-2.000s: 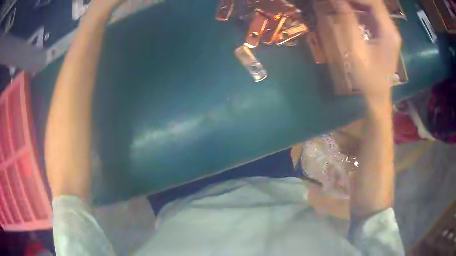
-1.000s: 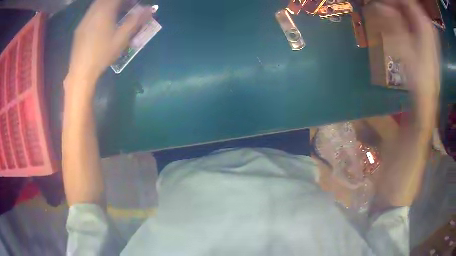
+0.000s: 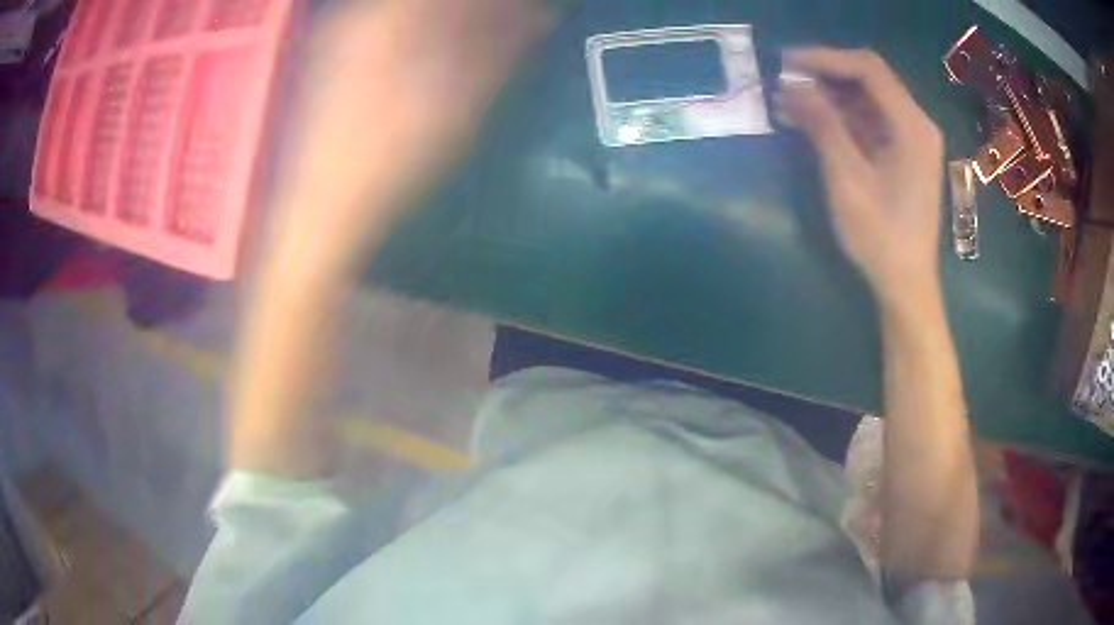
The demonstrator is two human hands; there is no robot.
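Note:
The housing frame (image 3: 737,100) lies flat on the green bench, its large window towards the left and a small green strip below it. My right hand (image 3: 865,159) is just right of the frame, not visibly touching it. A small white piece (image 3: 795,78), perhaps a ring, is pinched between its thumb and finger. My left hand (image 3: 422,61) is strongly blurred, left of the frame and over the bench beside the pink tray (image 3: 232,147). Its fingers and anything in them cannot be made out.
Copper-orange plates (image 3: 1026,153) lie in a loose pile at the right, with one silvery plate (image 3: 965,210) beside them. The ring box (image 3: 1081,330) is cut off at the right edge. A pale strip (image 3: 1038,39) runs along the far side.
The view has swung left. The frame, earlier under my left hand, lies uncovered. My right hand has come from the ring box to beside the frame, with a small white piece. My left hand has left the frame.

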